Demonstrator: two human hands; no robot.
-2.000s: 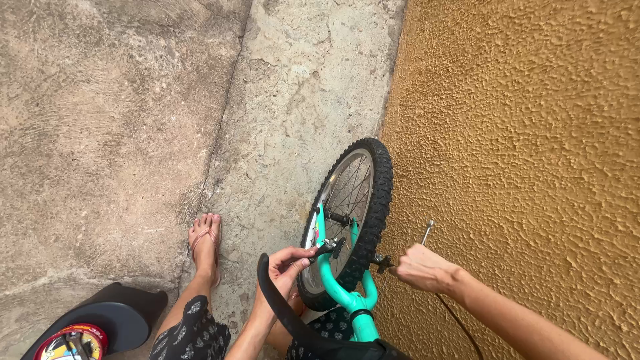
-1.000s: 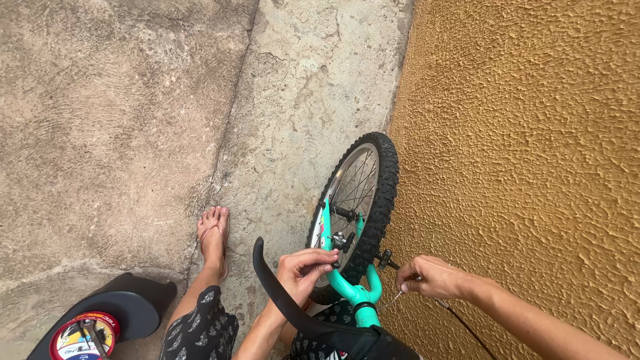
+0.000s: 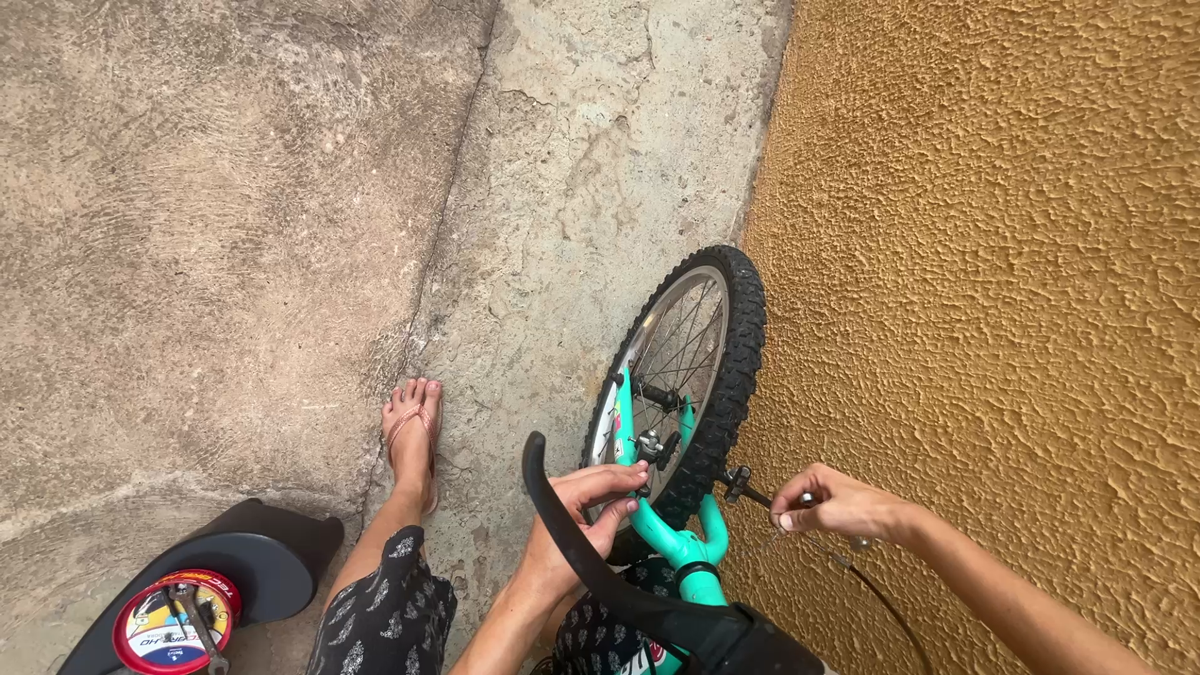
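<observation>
A bicycle's front wheel (image 3: 741, 356) with a knobby black tyre stands in a turquoise fork (image 3: 661, 532). My left hand (image 3: 591, 516) holds the near end of the left brake arm (image 3: 649, 448) beside the fork, its fingertips partly hiding that end. To the right of the wheel, my right hand (image 3: 816, 502) pinches a thin metal piece, too small to name, by the right brake arm (image 3: 741, 485). A black brake cable (image 3: 877, 595) hangs just below this hand. The black handlebar (image 3: 600, 572) curves over my left forearm.
A rough ochre wall (image 3: 984, 234) rises close on the right. On a black curved object (image 3: 272, 562) at lower left lies a red-rimmed round container (image 3: 122, 637) with a wrench (image 3: 199, 626) on it. My sandalled foot (image 3: 411, 431) is on the concrete floor (image 3: 562, 187).
The silver-tipped rod by my right hand, upright two seconds ago, no longer points up. My right hand's fingers have turned into a pinch. My left hand has stayed at the left brake arm.
</observation>
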